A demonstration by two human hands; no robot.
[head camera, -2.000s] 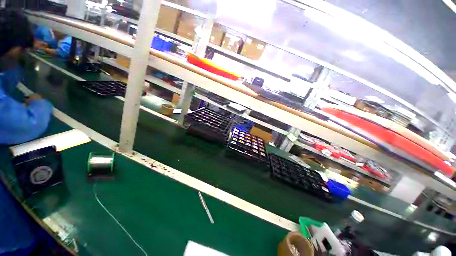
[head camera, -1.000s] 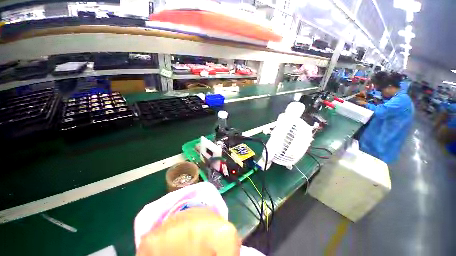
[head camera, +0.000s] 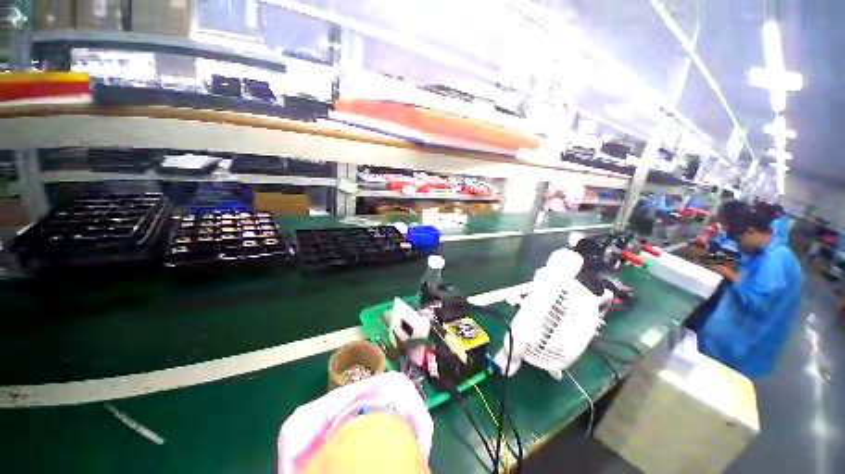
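Observation:
No hand of mine can be made out. A blurred pink, white and orange rounded shape (head camera: 357, 435) stands at the bottom edge; I cannot tell what it is. Behind it, a brown ring cup (head camera: 356, 366) holds small pale pieces. To its right, a bright green tray (head camera: 378, 319) holds a white piece with a rectangular hole (head camera: 408, 324), a yellow-labelled item (head camera: 466, 331) and dark tools. A clear bottle with a white cap (head camera: 435, 268) stands at the tray's back.
A white desk fan (head camera: 561, 319) stands right of the tray, with black cables (head camera: 503, 407) at the bench edge. Black trays (head camera: 227, 239) and a blue bin (head camera: 423, 237) lie across the white strip (head camera: 204, 368). A pale box (head camera: 681, 407) and a person in blue (head camera: 755, 296) are at right.
The view has swung right from the spool and black fan to the green tray and white fan. Since the middle frame, the bench things have shifted slightly right and down in view.

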